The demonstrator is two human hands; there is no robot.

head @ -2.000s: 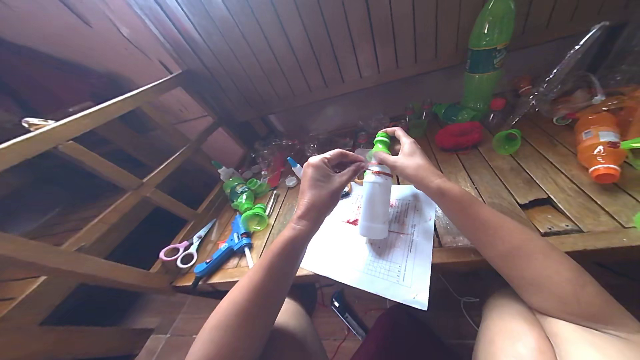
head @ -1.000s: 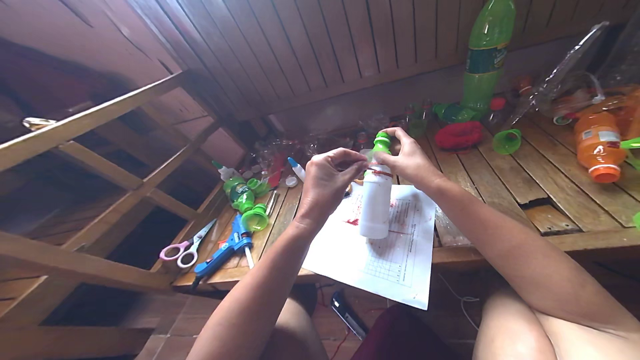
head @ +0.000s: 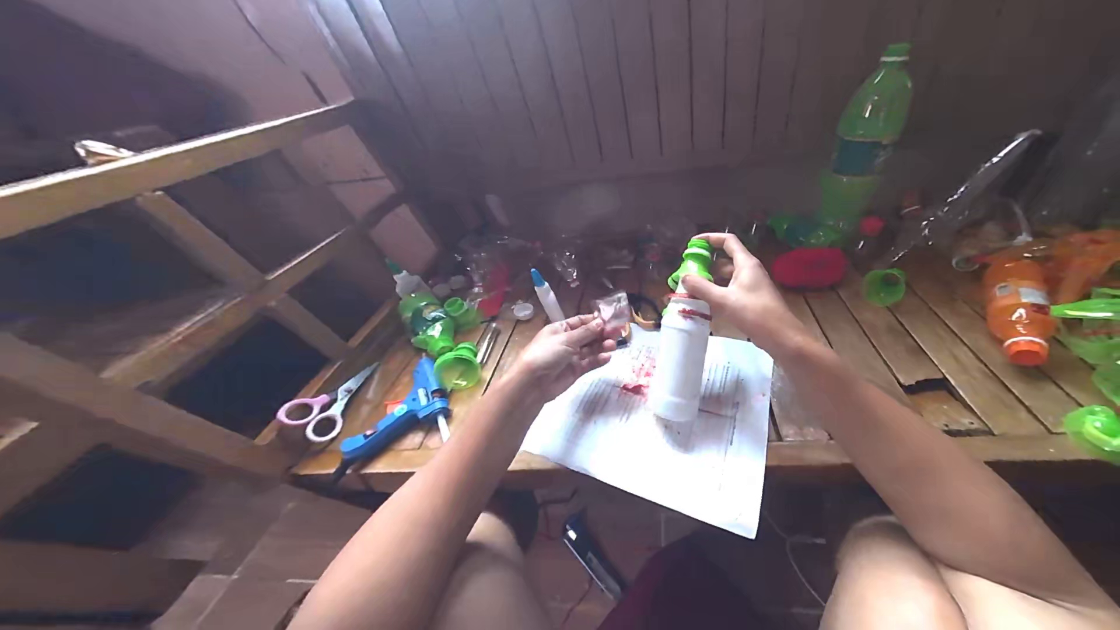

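A white plastic bottle (head: 682, 366) stands upright on a printed paper sheet (head: 647, 455) with red marks. On top of it sits a green bottle neck piece (head: 693, 262), which my right hand (head: 742, 293) grips with thumb and fingers. Red strips circle the white bottle near its shoulder. To the left of the bottle, apart from it, my left hand (head: 569, 350) pinches a small clear plastic packet (head: 613, 313) between thumb and fingertips. What the packet holds is too small to tell.
At the left lie scissors (head: 325, 409), a blue glue gun (head: 398, 418) and cut green bottle pieces (head: 458, 366). A glue bottle (head: 548, 296) is behind my left hand. A tall green bottle (head: 862, 149), a red object (head: 809, 268) and an orange bottle (head: 1019, 311) are at the right.
My left hand has drawn away from the bottle's neck to the left and lower, now with the clear packet visible in it. My right hand has stayed at the green piece.
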